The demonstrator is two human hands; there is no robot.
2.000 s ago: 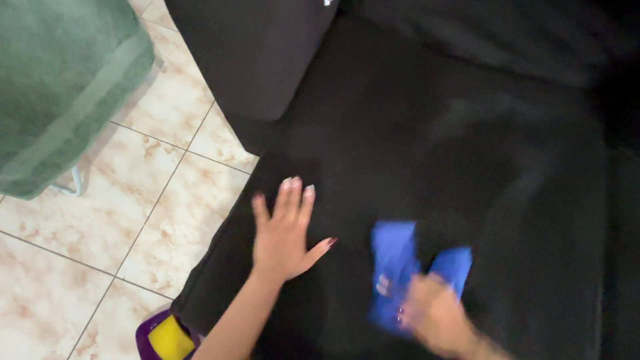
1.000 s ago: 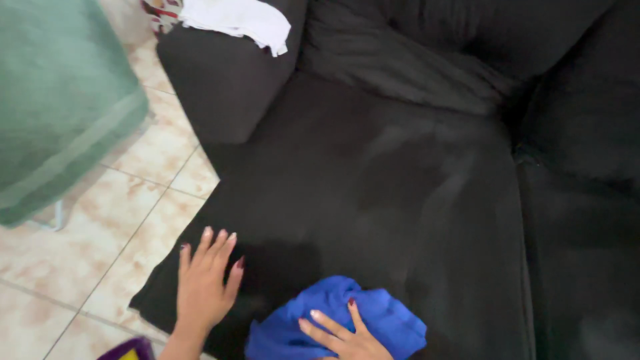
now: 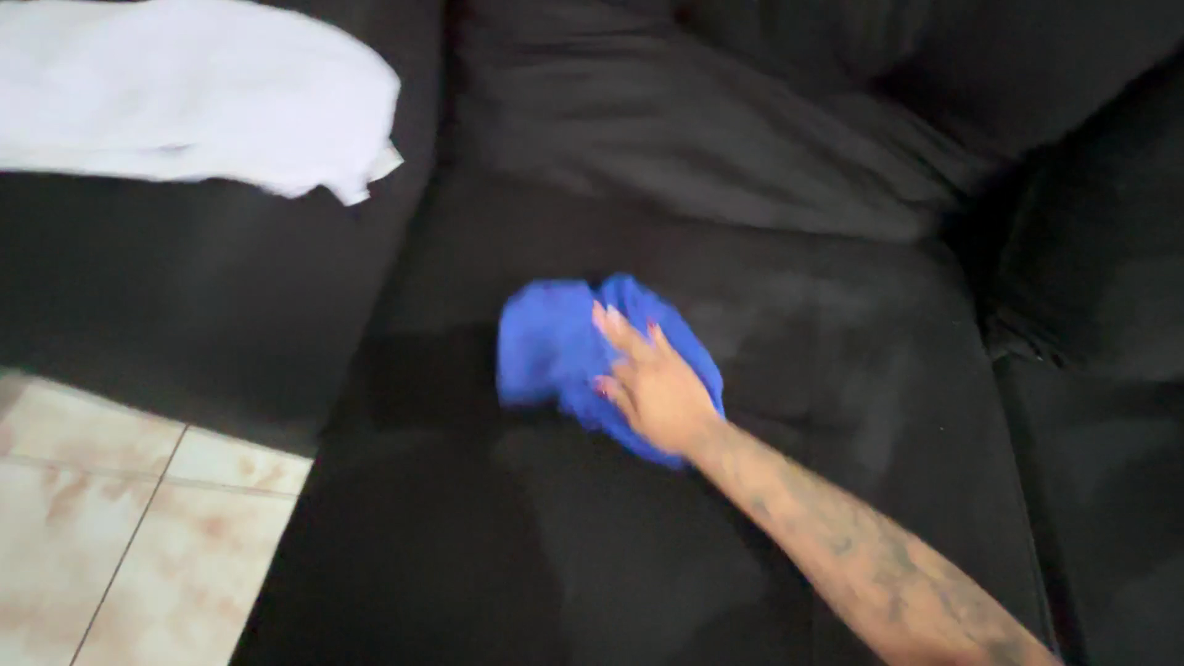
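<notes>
A crumpled blue cloth (image 3: 546,342) lies on the seat cushion of a black fabric sofa (image 3: 666,564), near its middle. On top of the cloth rests my right hand (image 3: 657,384), fingers slightly spread and pointing up and to the left, pressing it against the seat and gripping part of it. The cloth's left part is blurred. My left hand is out of the frame.
A white cloth (image 3: 194,92) is draped over the sofa's armrest (image 3: 185,287) at upper left. Back cushions (image 3: 703,120) border the seat at the top, and another seat section lies at right. Light floor tiles (image 3: 102,536) show at lower left.
My right hand and the blue cloth have moved farther up the seat, toward the backrest. My left hand, on the seat's left side before, has left the view. The view has shifted toward the backrest.
</notes>
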